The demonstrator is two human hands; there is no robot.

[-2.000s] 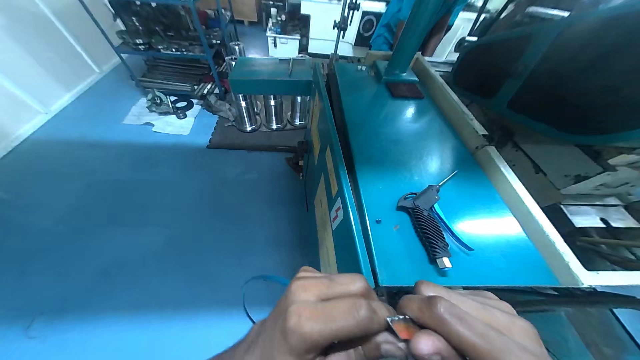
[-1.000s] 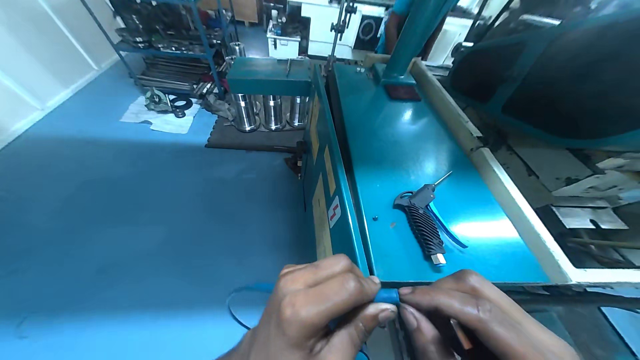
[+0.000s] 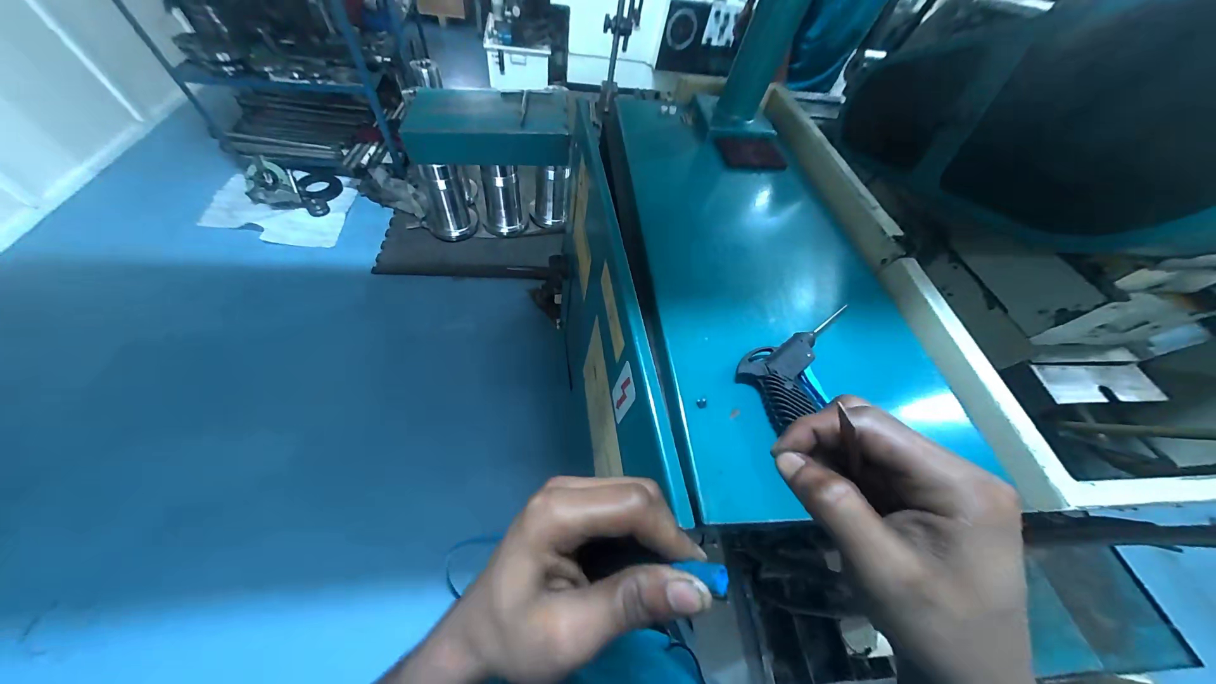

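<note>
Between thumb and forefinger, my left hand point(image 3: 579, 579) pinches the end of a blue hose point(image 3: 705, 578), low in the view. My right hand point(image 3: 893, 513) is apart from it, above the front edge of the teal machine cover point(image 3: 750, 256). Its thumb and forefinger tips are together, and a thin dark pointed piece point(image 3: 847, 437) shows between its fingers; what it is, I cannot tell. A black air blow gun point(image 3: 784, 375) lies on the cover just beyond my right hand, its lower grip partly hidden. A small dark dot-like part point(image 3: 702, 403) sits left of the gun.
Metal cylinders point(image 3: 503, 201) stand on a dark mat beside the machine. A blue shelf rack point(image 3: 275, 81) holds metal parts, with more parts on a white sheet point(image 3: 285, 214) on the floor. A pale frame point(image 3: 978, 380) borders the cover at right. Part of a person in blue point(image 3: 836, 38) shows beyond.
My hands, together around the blue piece a second ago, are now apart. My right hand has moved up and right, toward the blow gun; my left still holds the blue hose end.
</note>
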